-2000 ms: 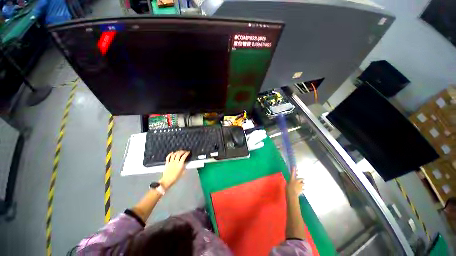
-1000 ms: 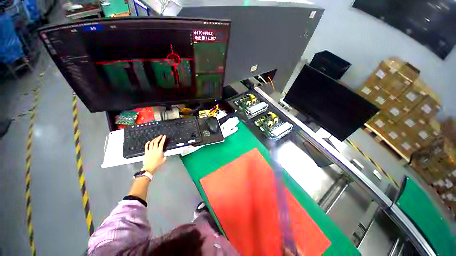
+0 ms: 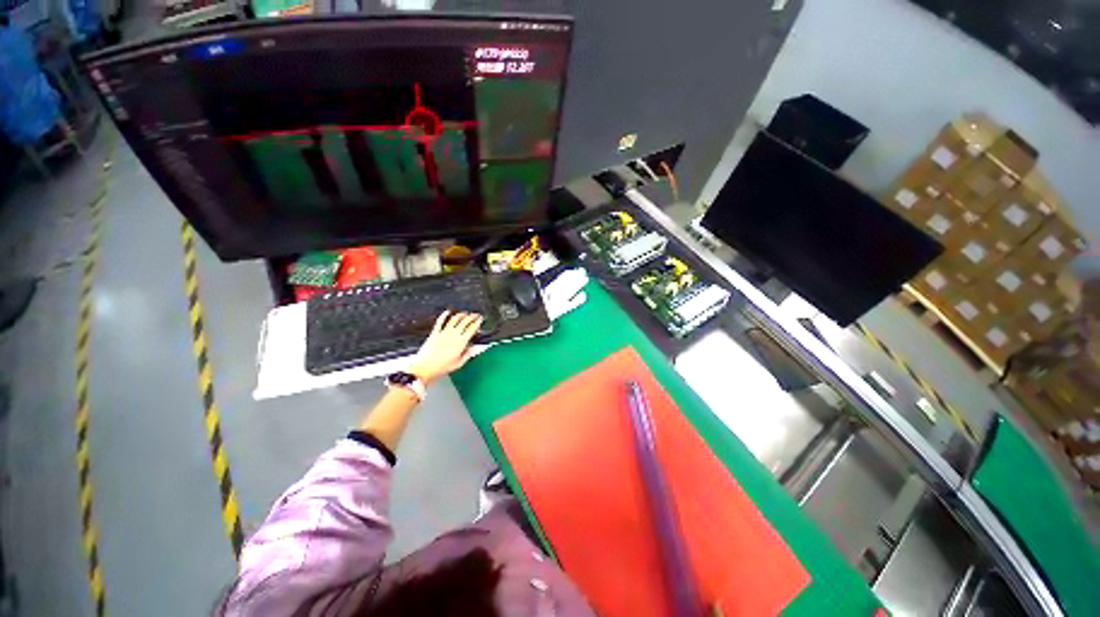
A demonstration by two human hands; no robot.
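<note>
My left hand (image 3: 448, 342) rests with fingers spread on the right part of the black keyboard (image 3: 388, 323). The monitor (image 3: 350, 133) above it shows green board images with red cross lines. A long purple strip (image 3: 657, 488) lies over the red mat (image 3: 579, 458). My right hand is barely in view at the bottom edge, near the strip's lower end; its grip cannot be made out. Two green circuit boards (image 3: 680, 295) sit in a black carrier (image 3: 639, 275) on the conveyor, right of the keyboard.
A black mouse (image 3: 521, 291) and white cloth (image 3: 567, 293) lie right of the keyboard. Silver conveyor rails (image 3: 899, 436) run along the green bench mat (image 3: 567, 365). A second dark monitor (image 3: 820, 229) stands beyond them. Cardboard boxes (image 3: 1001, 229) are stacked at the right.
My left hand has moved right along the keyboard. The purple strip now lies more steadily across the red mat. The boards in their carrier have come into view since the oldest frame, with cross lines on the monitor.
</note>
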